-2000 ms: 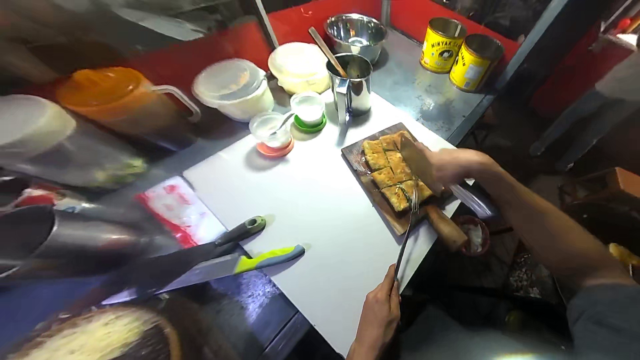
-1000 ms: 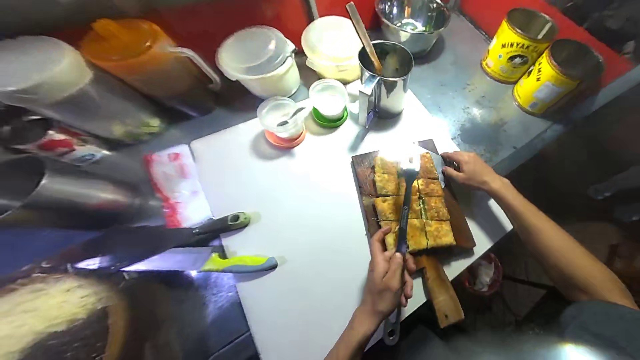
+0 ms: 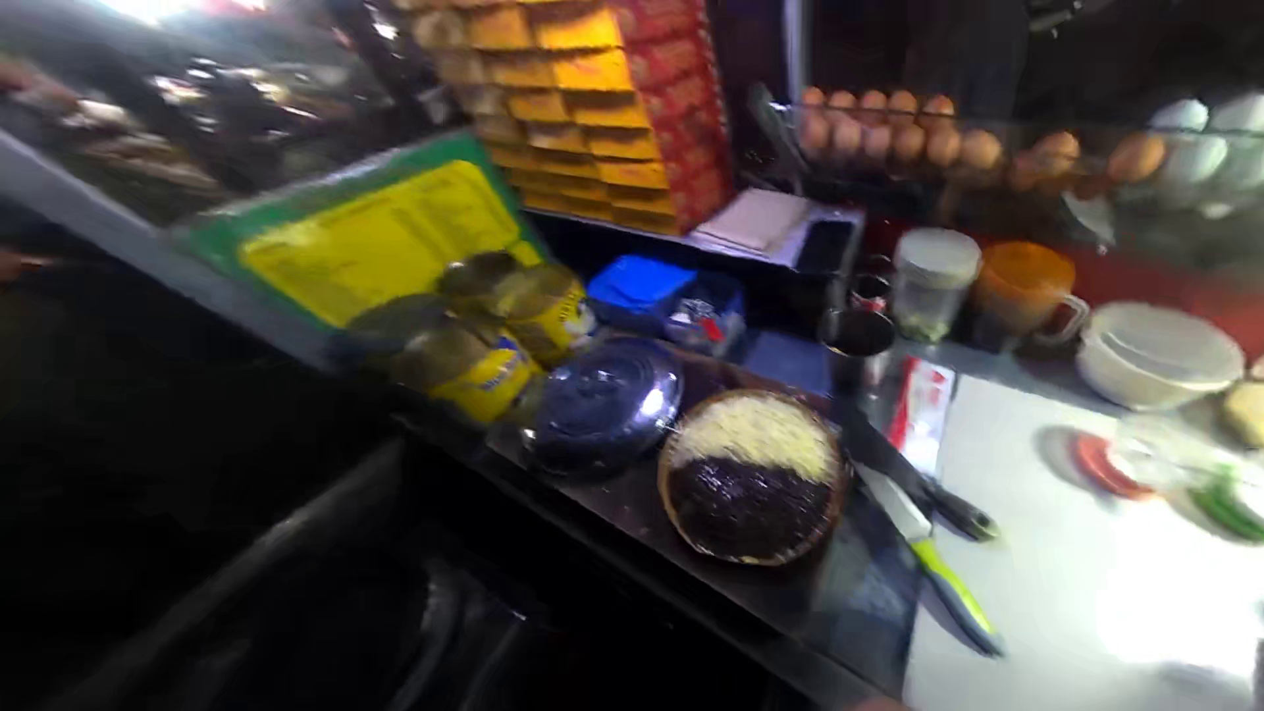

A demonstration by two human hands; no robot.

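Neither of my hands is plainly in view; only a small skin-coloured patch shows at the bottom edge. A round thick pancake (image 3: 752, 477) lies on the dark counter, its upper half under pale shredded cheese and its lower half dark brown. To its left sits a round metal lid (image 3: 604, 403). A knife with a green and black handle (image 3: 953, 597) and a black-handled tool (image 3: 928, 494) reach over the left edge of the white board (image 3: 997, 444). The picture is blurred.
Yellow-labelled cans (image 3: 474, 370) and a blue container (image 3: 642, 286) stand behind the lid. An orange-lidded jug (image 3: 1022, 286) and a white tub (image 3: 1157, 355) stand behind the board. Folded boxes (image 3: 563, 109) are stacked at the back, and eggs (image 3: 908, 138) sit further right.
The view has swung far to the left. My hands, the wooden board with the cut food and the spatula, in view one second ago, are out of frame.
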